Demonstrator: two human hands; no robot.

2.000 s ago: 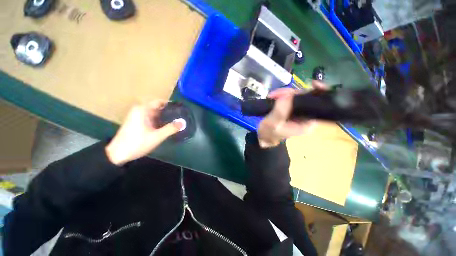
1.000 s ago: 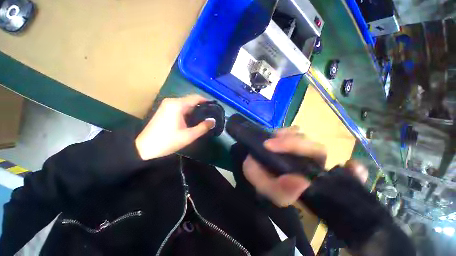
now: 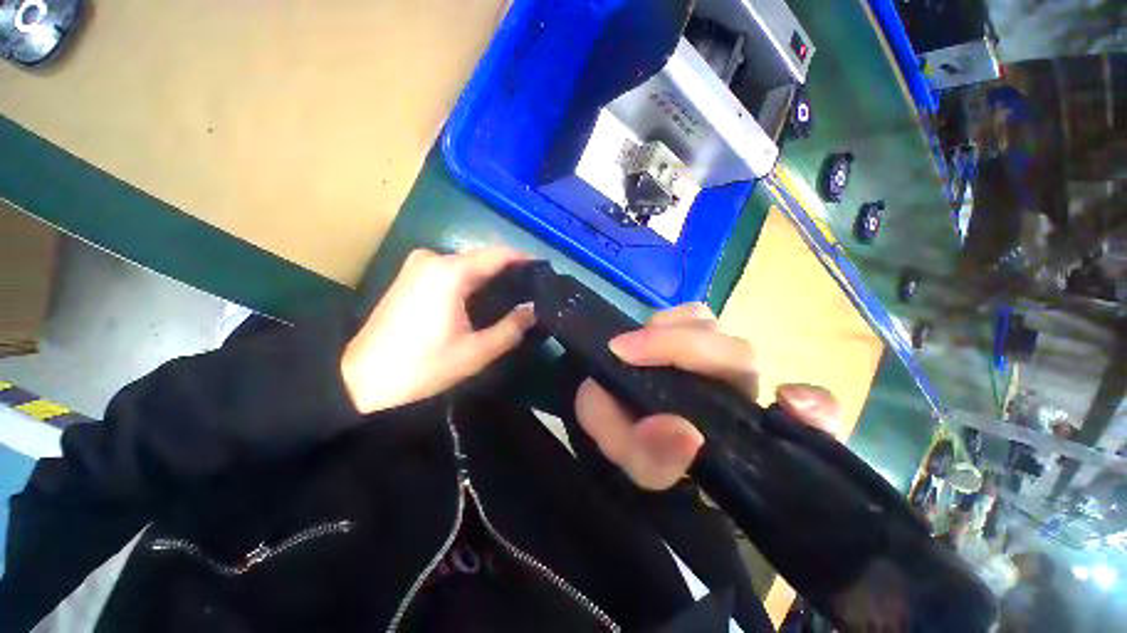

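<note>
My left hand (image 3: 433, 324) holds a black housing (image 3: 497, 297) by its side, thumb on top, near the bench edge in front of me. Most of the housing is hidden by my fingers and the tool. My right hand (image 3: 674, 390) grips the black electric screwdriver (image 3: 729, 433). Its narrow front end is at the housing beside my left thumb; the bit cannot be seen. The screw feeder (image 3: 692, 118) stands in the blue plastic tray (image 3: 494, 148), with its pickup point (image 3: 653, 179) at the near end.
A cardboard sheet (image 3: 247, 124) lies left of the tray, with a housing (image 3: 40, 31) at its far left. Another cardboard sheet (image 3: 803, 315) lies right. Several housings (image 3: 839, 177) stand in a row beyond the yellow and blue strip. The green bench edge (image 3: 136, 223) runs below.
The screwdriver has come from near the feeder's pickup point down to the housing in my left hand. My left hand has moved right with the housing. The view has shifted too.
</note>
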